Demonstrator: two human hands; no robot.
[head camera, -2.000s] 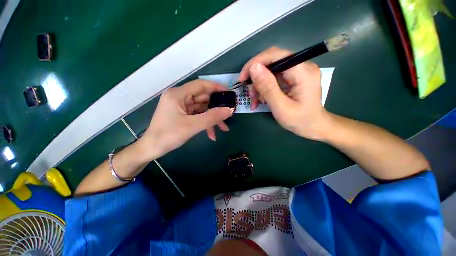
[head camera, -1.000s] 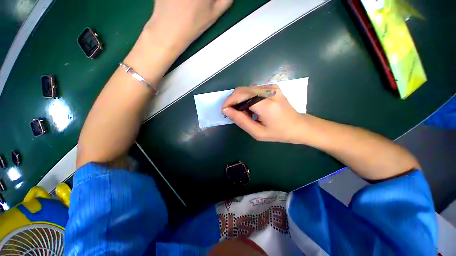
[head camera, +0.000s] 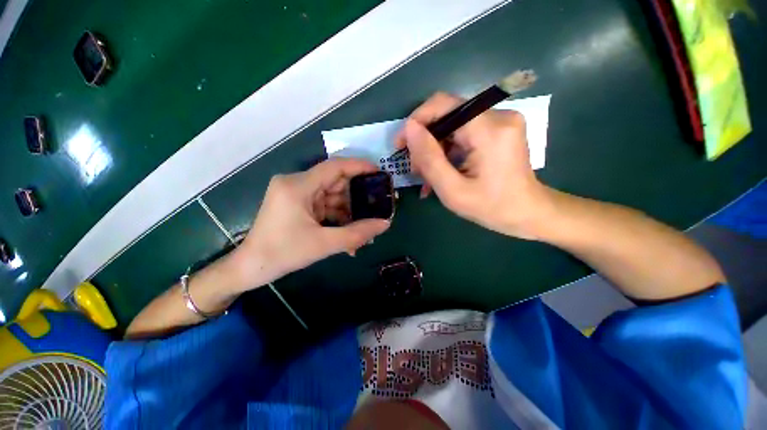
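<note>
My left hand (head camera: 294, 214) holds a smartwatch case (head camera: 372, 196) by its edges, its black glossy face turned up. My right hand (head camera: 484, 164) grips a slim dark tool, possibly tweezers (head camera: 471, 113), with a pale worn back end. Its tip is near the tiny dark marks on a white backing sheet (head camera: 357, 141), just above and right of the watch. My right hand covers the middle of the sheet. A second watch case (head camera: 400, 277) lies on the dark green tabletop near my body.
Several watches, one of them at the upper left (head camera: 92, 58), lie on the green conveyor (head camera: 210, 76) beyond the pale guide rail (head camera: 277, 113). A yellow-green packet (head camera: 711, 80) lies at the upper right. A yellow and blue fan (head camera: 55, 336) stands at the lower left.
My left hand has come back from over the conveyor and now holds a watch beside the sheet. My right hand has moved right and slightly up, still holding the tool. The packet appears further right.
</note>
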